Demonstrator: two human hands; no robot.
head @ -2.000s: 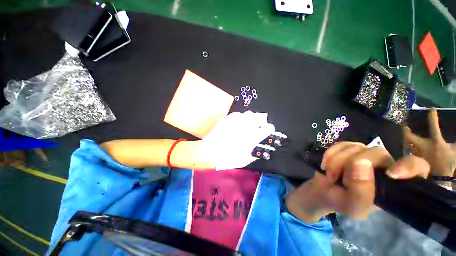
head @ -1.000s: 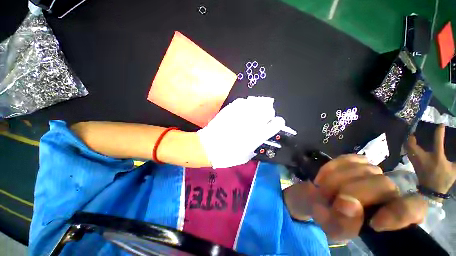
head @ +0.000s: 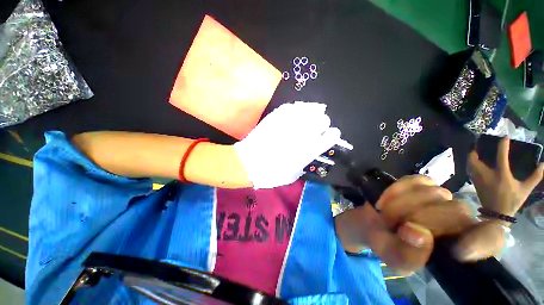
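Note:
My left hand (head: 286,145), in a white glove, holds small dark bracket parts (head: 323,169) with silver edges and reddish dots at its fingertips. My bare right hand (head: 417,223) grips a thick black electric screwdriver (head: 471,271). Its narrow front end points at the bracket parts; whether the tip touches them is too blurred to tell. One loose pile of small silver rings (head: 305,72) lies above the glove. Another pile of rings (head: 402,136) lies to the right.
An orange foam sheet (head: 225,77) lies left of the rings. A clear bag of hardware (head: 34,68) is at the far left. Dark bins of shiny hardware (head: 458,89) and a white plate (head: 438,166) are at right. Another person's hand (head: 501,183) is by a dark panel (head: 512,156).
The view has shifted, so the bench items sit higher in the picture. The screwdriver's front end is nearer the bracket parts than two seconds ago. Both hands keep their holds.

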